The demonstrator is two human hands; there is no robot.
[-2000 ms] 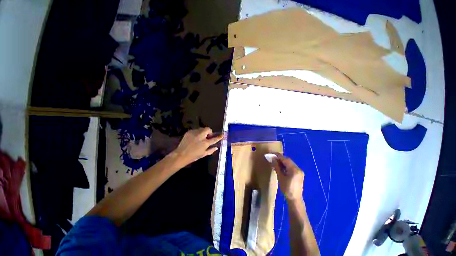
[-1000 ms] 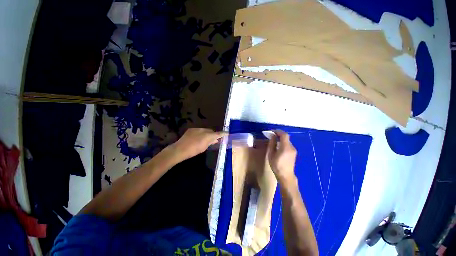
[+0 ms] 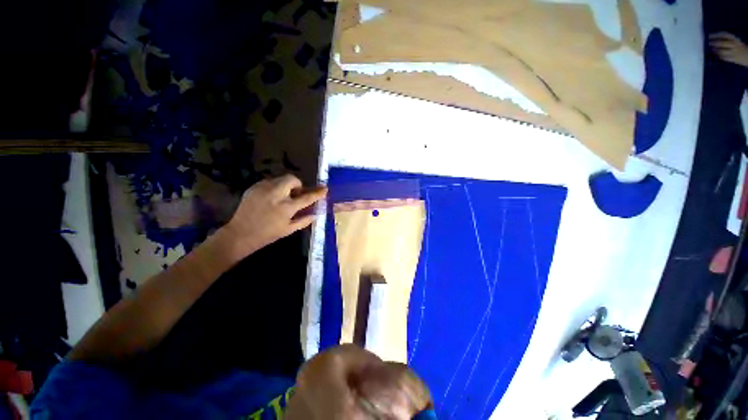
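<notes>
A tan card template (image 3: 394, 246) with a punched hole lies on the royal-blue cloth (image 3: 459, 246), which bears thin white chalk lines. A long pattern weight (image 3: 376, 316), dark with a pale face, rests on it. A clear pinkish ruler (image 3: 377, 194) lies flat across the template's top end. My left hand (image 3: 279, 213) pinches the ruler's left end at the table edge. My right hand (image 3: 357, 385) is raised low in the picture, over the weight's lower end, cut off by the bottom edge. Its fingertips and any chalk cannot be made out.
Other tan card patterns (image 3: 492, 61) are piled at the table's far end. Curved blue pieces (image 3: 627, 194) lie right of them. A grey-silver cutting machine (image 3: 607, 343) stands at the right. Another person's hand (image 3: 728, 47) shows at the upper right. Blue scraps (image 3: 164, 156) cover the floor at left.
The ruler, tilted and blurred a second ago, now lies flat. My right hand has moved from the template's top down towards me. The camera view has shifted; my left hand stays at the ruler's end.
</notes>
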